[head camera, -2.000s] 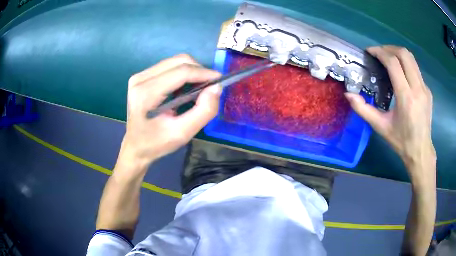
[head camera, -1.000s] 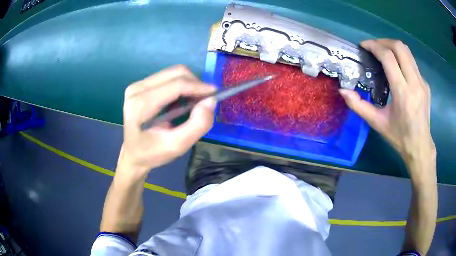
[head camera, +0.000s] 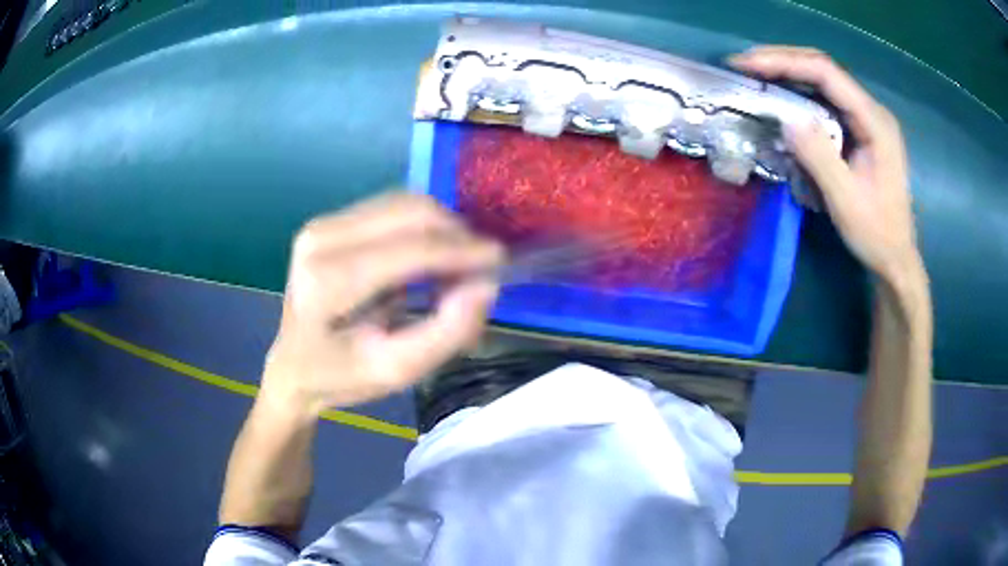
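The grey four-station metal unit (head camera: 597, 83) lies along the far side of the blue parts bin (head camera: 663, 321), its lobes hanging over the bin. The bin holds a mass of tiny red parts (head camera: 619, 210). My right hand, on the image's right, (head camera: 857, 155) grips the unit's right end, thumb on its face and fingers behind. My left hand (head camera: 387, 299) holds the dark tweezers (head camera: 553, 261); they are motion-blurred and point over the bin's near part. Whether their tips hold a part cannot be told.
The glossy green worktop (head camera: 221, 144) surrounds the bin. Its near edge curves above a grey floor with a yellow line (head camera: 166, 357). A blue object (head camera: 72, 285) stands below the worktop at the left. Dark items lie at the top left.
The tweezers have moved from the unit's lobes down to the bin's near part. My right thumb has moved up onto the unit's face. The unit and bin appear further left.
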